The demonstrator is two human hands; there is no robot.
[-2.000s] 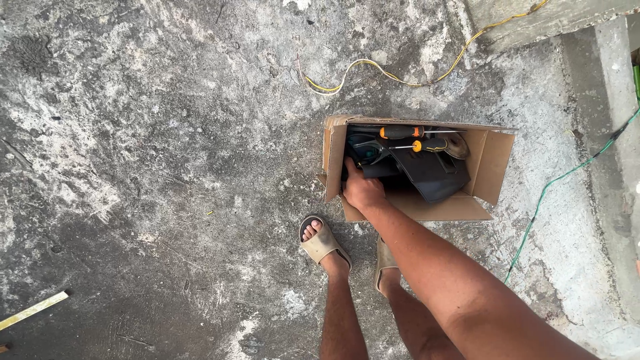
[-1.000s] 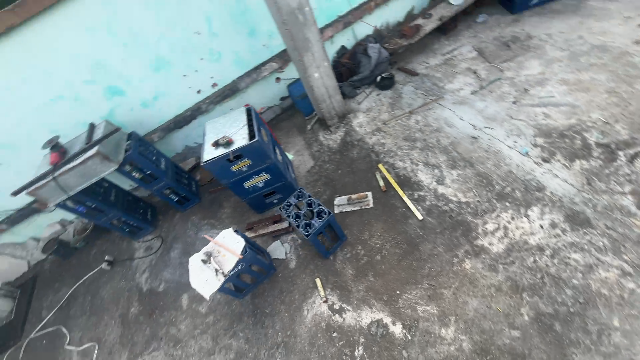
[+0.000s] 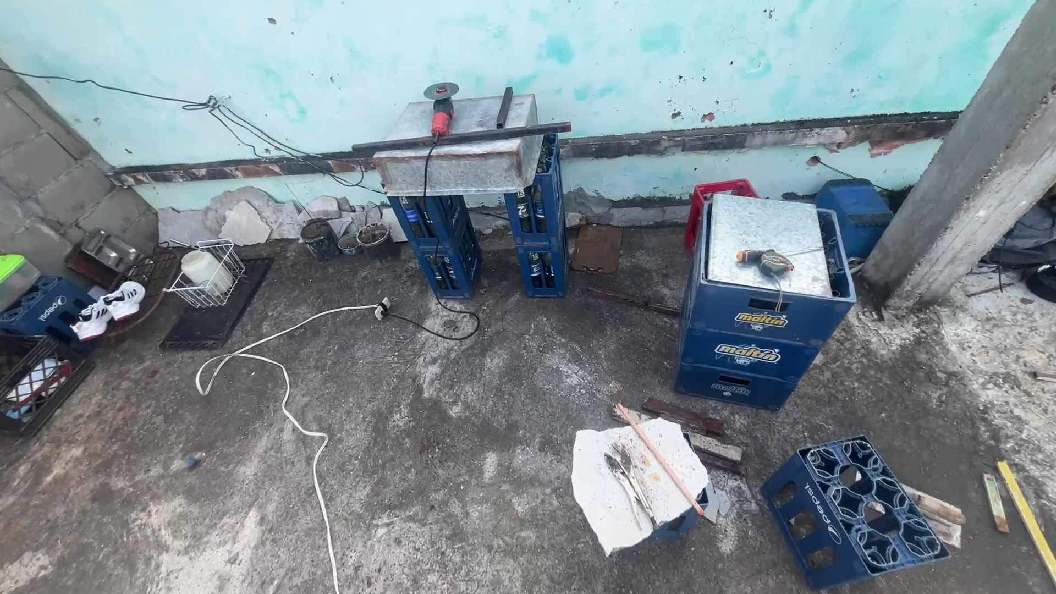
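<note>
Neither of my hands shows in the head view. At the back, a red angle grinder (image 3: 441, 118) lies on a sheet-metal box (image 3: 462, 169) set across stacked blue bottle crates (image 3: 450, 239), with a dark metal bar (image 3: 470, 137) beside it. To the right, a metal sheet (image 3: 763, 239) tops a stack of blue crates (image 3: 747, 351) and bears a small tool (image 3: 771, 262), its kind unclear. Nearer, a white slab (image 3: 598, 495) holds thin metal tools (image 3: 631, 487) and a wooden strip (image 3: 664, 462). An empty-celled blue crate (image 3: 796, 511) stands at the lower right.
A white extension cord (image 3: 285, 404) crosses the concrete floor and joins the grinder's dark cord (image 3: 425, 330). A concrete post (image 3: 965, 165) rises at the right. Wood pieces (image 3: 685, 417) and a yellow strip (image 3: 1027, 511) lie low. A wire basket (image 3: 210, 276) and shoes (image 3: 107, 309) are at the left.
Two seconds ago one hand was inside a cardboard box of tools; now the box and hand are out of view. The view has swung to the crates and wall.
</note>
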